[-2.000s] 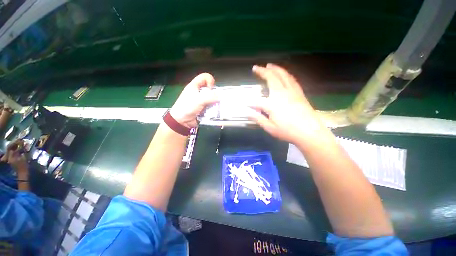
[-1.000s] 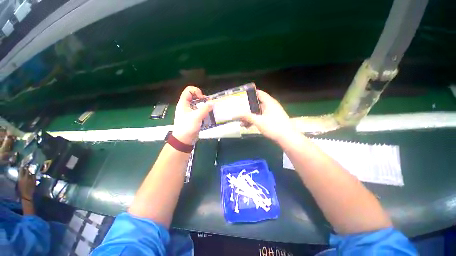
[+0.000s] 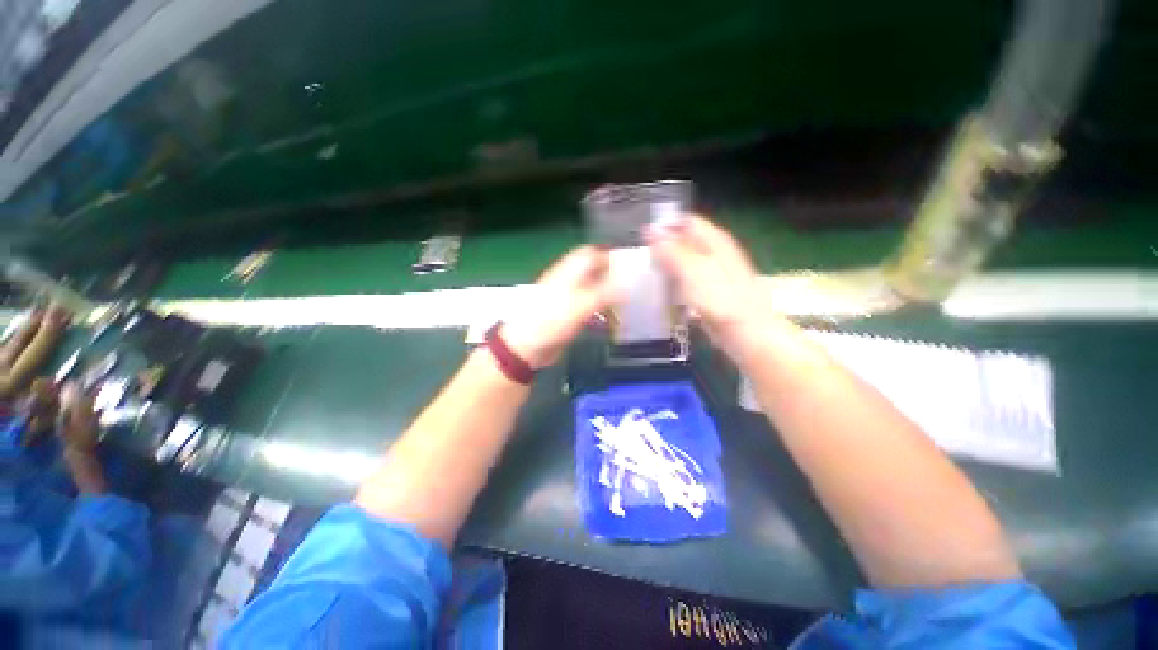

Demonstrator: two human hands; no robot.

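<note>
A phone body (image 3: 639,216) is held upright, long side pointing away from me, above the bench edge; the view is blurred. A white battery (image 3: 643,292) shows in its open bay. My left hand (image 3: 569,302) grips its left side. My right hand (image 3: 711,273) holds its right side, with fingers over the upper part near the circuit board area. A blue plastic tray (image 3: 650,460) with tangled white strips (image 3: 641,464) lies just below the phone.
A long white strip sheet (image 3: 933,394) lies right of the tray. A tape-wrapped post (image 3: 971,203) stands at the right. Small phone units (image 3: 438,254) lie on the green belt. Another person's hands (image 3: 45,368) show at the far left.
The phone body has turned from lying crosswise to pointing away from me. Both hands have turned with it, and my left hand has moved right and lower.
</note>
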